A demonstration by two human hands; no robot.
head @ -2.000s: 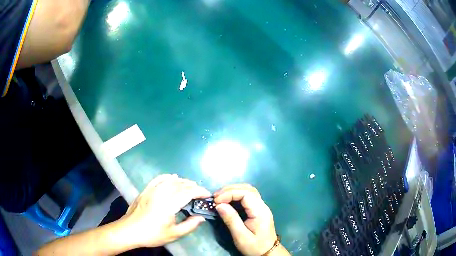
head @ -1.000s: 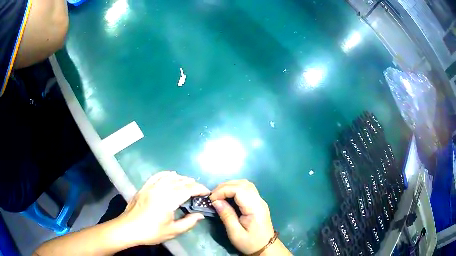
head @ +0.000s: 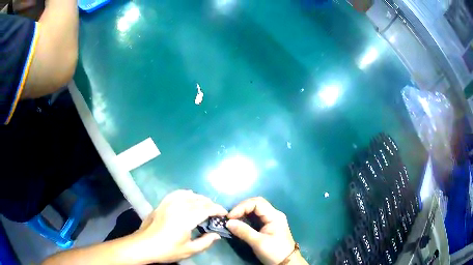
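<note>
A black connector housing [head: 217, 224] with white dots in its face is held low in the view, over the table's near edge. My left hand [head: 179, 225] grips it from the left between thumb and fingers. My right hand [head: 262, 227] has thumb and index finger at its right end; whether a pin is between the fingertips is too small to tell. Filled housings [head: 381, 207] with lines of white dots lie in slanting rows at the right. A small pile of white pins [head: 199, 95] lies on the green table.
A white tape marker [head: 139, 154] is at the left table edge. A coworker's arm [head: 54, 57] reaches in at the upper left, beside a blue tray [head: 92, 4]. A clear plastic bag [head: 429, 111] and a pale box [head: 428, 238] are at the right. A blue stool [head: 65, 227] stands lower left.
The view has shifted, so the table things appear slightly lower and further right. The coworker's arm shows more, with more of the blue tray. Both my hands still hold the housing.
</note>
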